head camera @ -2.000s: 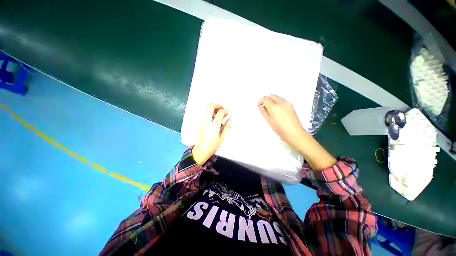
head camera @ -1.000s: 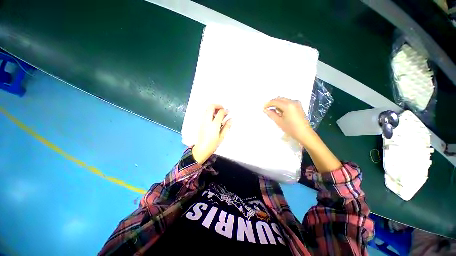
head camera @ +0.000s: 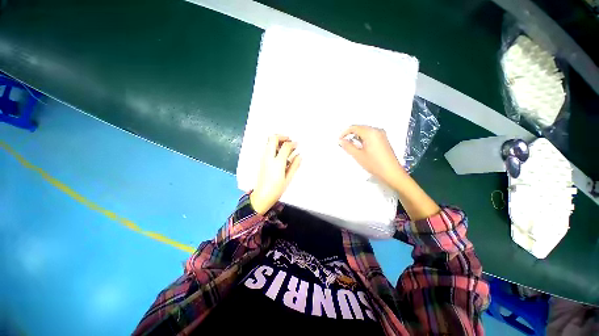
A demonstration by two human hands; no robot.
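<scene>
A large stack of poly bags (head camera: 328, 85), glaring white with glossy edges, lies flat in front of my body. My left hand (head camera: 278, 164) rests on its lower left part with the fingers slightly bent and apart, holding nothing that I can see. My right hand (head camera: 369, 149) is on the lower right part, with thumb and fingertips brought together. Whether a small cloth is between these fingertips is lost in the glare. Print on the bags cannot be made out.
A crinkled clear bag (head camera: 420, 128) sticks out right of the stack. Further right are a whitish bottle (head camera: 476, 156) with a shiny cap, a cream-white folded piece (head camera: 540, 200) and a thin yellowish ring (head camera: 497, 199). A bagged cream-white bundle (head camera: 535, 80) lies beyond, past the pale divider rail (head camera: 460, 106).
My right hand has shifted slightly left on the stack since one second ago. My left hand stays in place. The bagged bundle at the far right has moved a little left along the far belt.
</scene>
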